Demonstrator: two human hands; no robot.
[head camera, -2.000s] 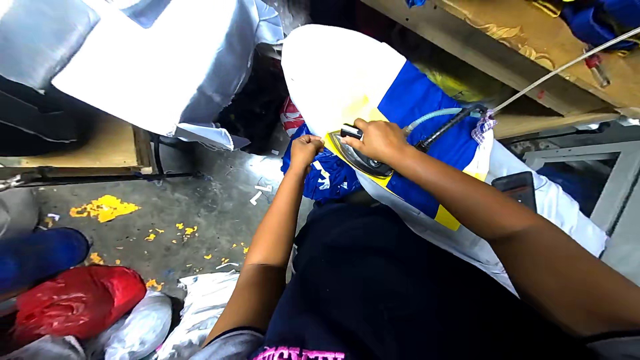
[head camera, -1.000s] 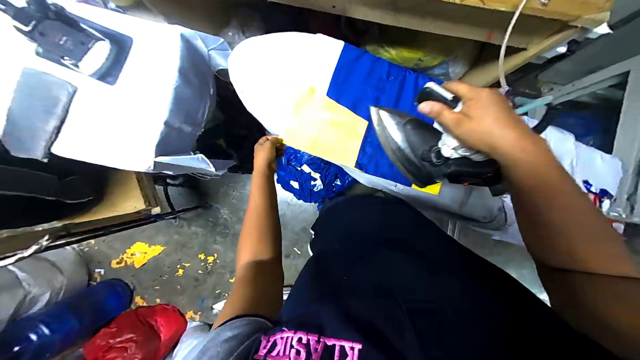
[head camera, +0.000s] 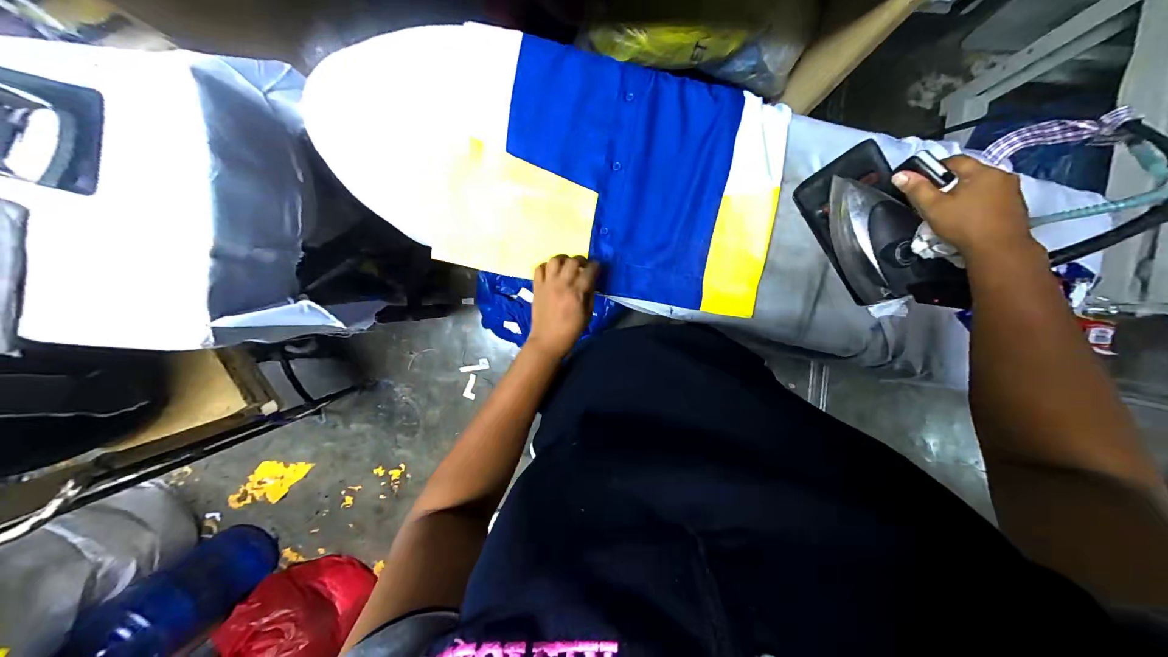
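Observation:
A blue, yellow and white buttoned garment (head camera: 671, 173) lies spread over the rounded end of an ironing board (head camera: 392, 119). My left hand (head camera: 564, 297) rests at the garment's near edge, where yellow meets blue, its fingers curled on the cloth; whether they pinch it is unclear. My right hand (head camera: 976, 205) grips the handle of a steam iron (head camera: 881, 242), with its soleplate partly in view. The iron is over a dark rest (head camera: 808, 196) on the grey-covered part of the board, right of the garment. A hose and a dark cable run from the iron to the right.
Another padded board (head camera: 119, 210) with a dark rest stands at the left. Blue plastic (head camera: 502, 306) hangs below the garment. Red (head camera: 301, 602) and blue (head camera: 182, 584) bundles lie lower left, near yellow scraps (head camera: 269, 482) on the floor. A metal frame (head camera: 1031, 68) stands upper right.
My right hand has carried the iron off the garment, rightward to the dark rest. My left hand has shifted along the near edge to the yellow-blue seam. More of the garment shows.

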